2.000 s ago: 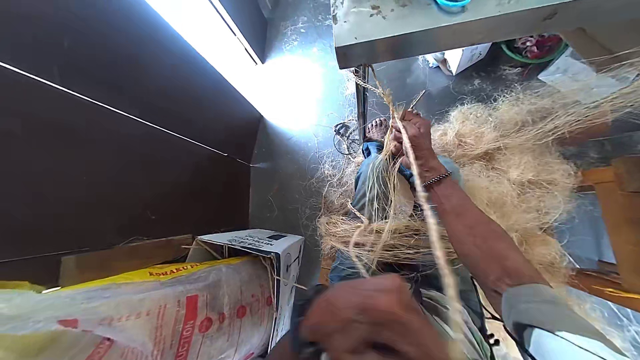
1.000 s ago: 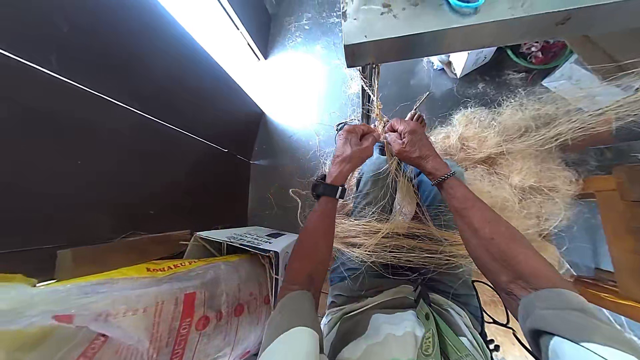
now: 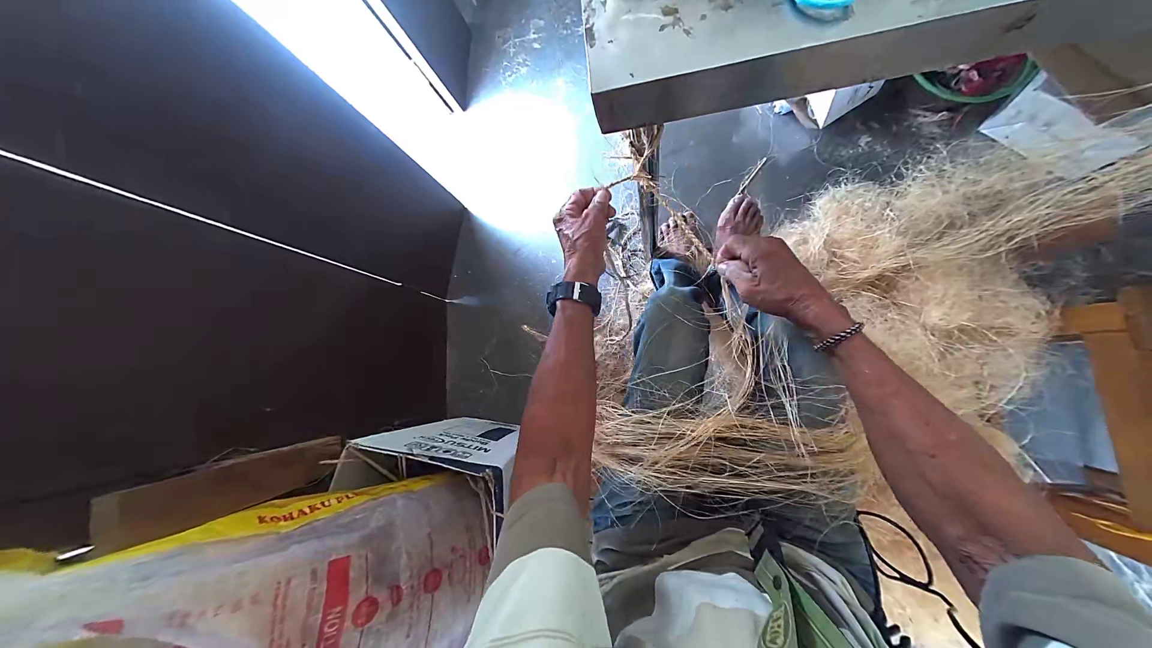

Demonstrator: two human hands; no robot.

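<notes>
My left hand, with a dark watch at the wrist, pinches a thin twisted strand of plant fibre that runs to a knotted fibre bundle below the table edge. My right hand is closed on another fibre strand, which slants down from the same bundle; loose ends hang beneath that fist. Across my lap lies a sheaf of straw-coloured fibres. A large tangled heap of pale fibre spreads to the right of my legs. My bare feet are just beyond my hands.
A worn metal-topped table juts in at the top. At lower left stand a printed plastic sack and a cardboard box. A dark panel fills the left side. A green basin and an orange wooden stool are at the right.
My hands, close together one second ago, are now apart: the left has moved up and to the left, the right down and to the right. Two seconds ago the left was low, near my lap.
</notes>
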